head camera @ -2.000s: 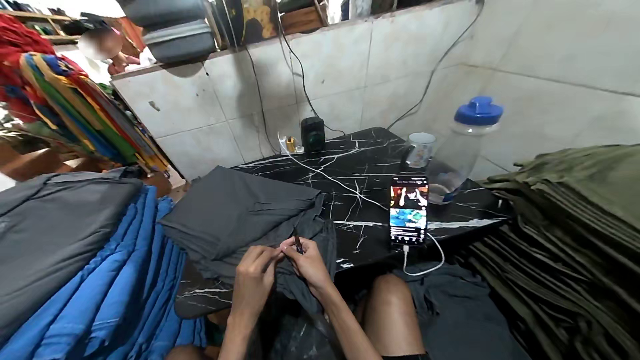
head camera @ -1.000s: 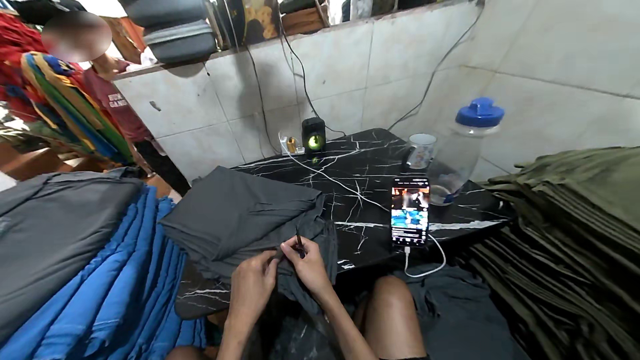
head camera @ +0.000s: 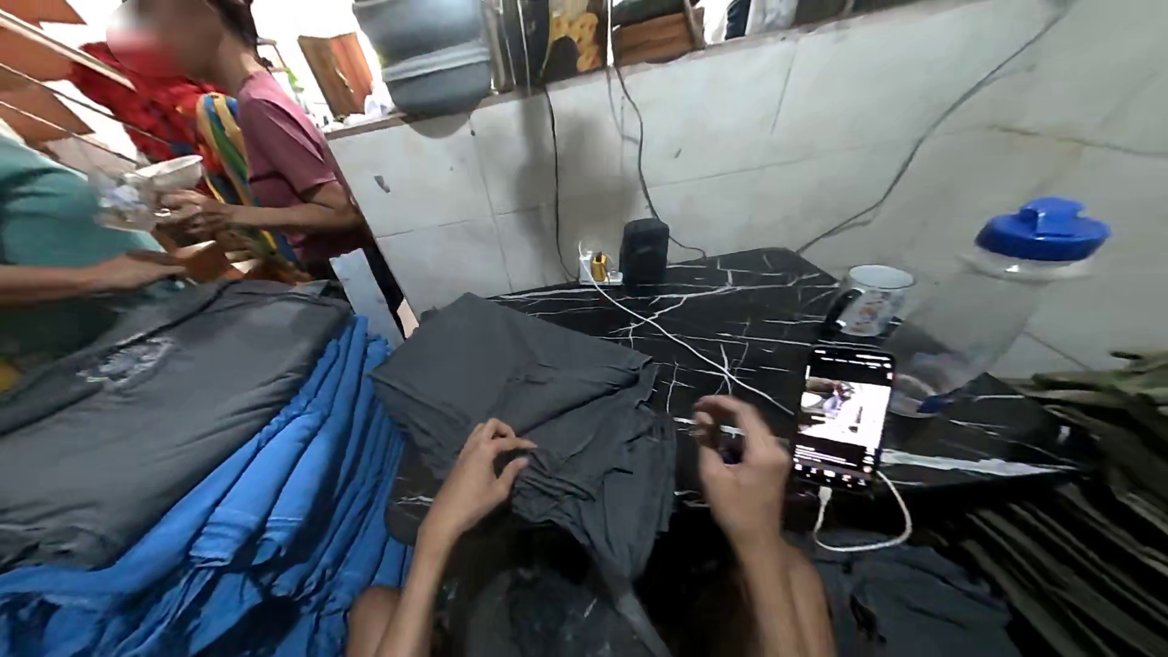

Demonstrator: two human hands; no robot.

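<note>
Dark grey fabric (head camera: 538, 374) lies bunched over the near left part of a black marble-patterned table (head camera: 712, 301) and hangs off its front edge. At the fabric's left front side is my left hand (head camera: 479, 474), thumb and fingers apart near the cloth; whether it pinches any is unclear. My right hand (head camera: 744, 456) is raised to the right of the fabric, away from it, its fingers curled around a small dark tool that is mostly hidden. Just right of that hand a lit phone (head camera: 841, 415) stands upright, with a white cable plugged into its lower end.
A mug (head camera: 874, 299) and a clear jug with a blue lid (head camera: 1042, 230) stand behind the phone. A black speaker-like box (head camera: 644, 253) is against the wall. Stacked grey and blue garments (head camera: 274, 484) rise at left, olive ones (head camera: 1086, 493) at right. Two people stand at far left.
My right hand has left the fabric and moved right, toward the phone. My left hand's fingers have spread. A person in a pink shirt has come closer at left, and another in green now shows.
</note>
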